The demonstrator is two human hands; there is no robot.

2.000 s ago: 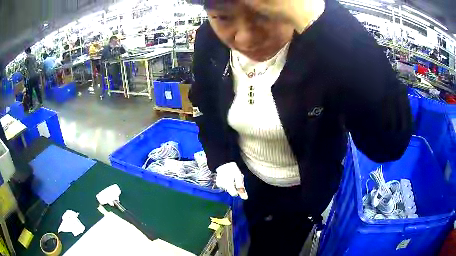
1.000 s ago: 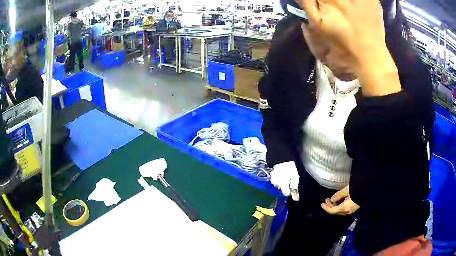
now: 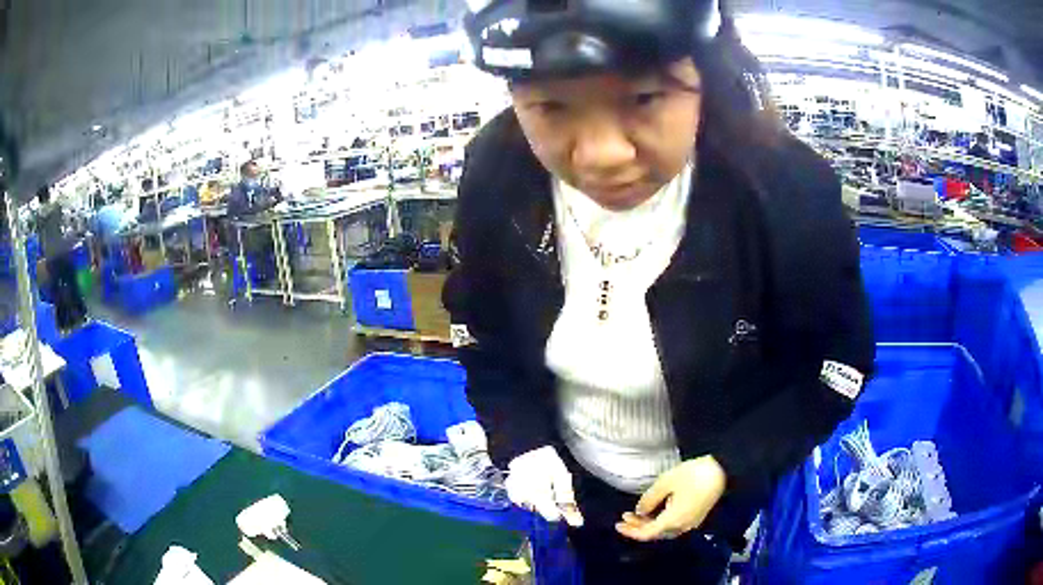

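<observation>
Neither of my hands is in view. Nearest in front of me is a green-topped bench (image 3: 377, 528). A white-headed, mallet-like tool (image 3: 264, 518) lies on it with a short bit of stem showing. Below it is the far corner of a pale mat (image 3: 277, 570), cut off by the bottom edge. A crumpled white tissue (image 3: 181, 567) lies to its left. Yellow sticky notes (image 3: 507, 569) are at the bench's right edge. A blue sheet (image 3: 149, 457) lies at the far left of the bench.
A person (image 3: 641, 343) in a dark jacket stands close across the bench's right corner, one hand gloved white, the other bare. Blue bins with white coiled cords stand behind the bench (image 3: 377, 371) and at the right (image 3: 972, 528). A pale pole (image 3: 44, 423) stands at the left.
The view has swung right and up since one second ago, so less of the bench shows. A raised bare hand in a dark sleeve has left the view, uncovering the person's head.
</observation>
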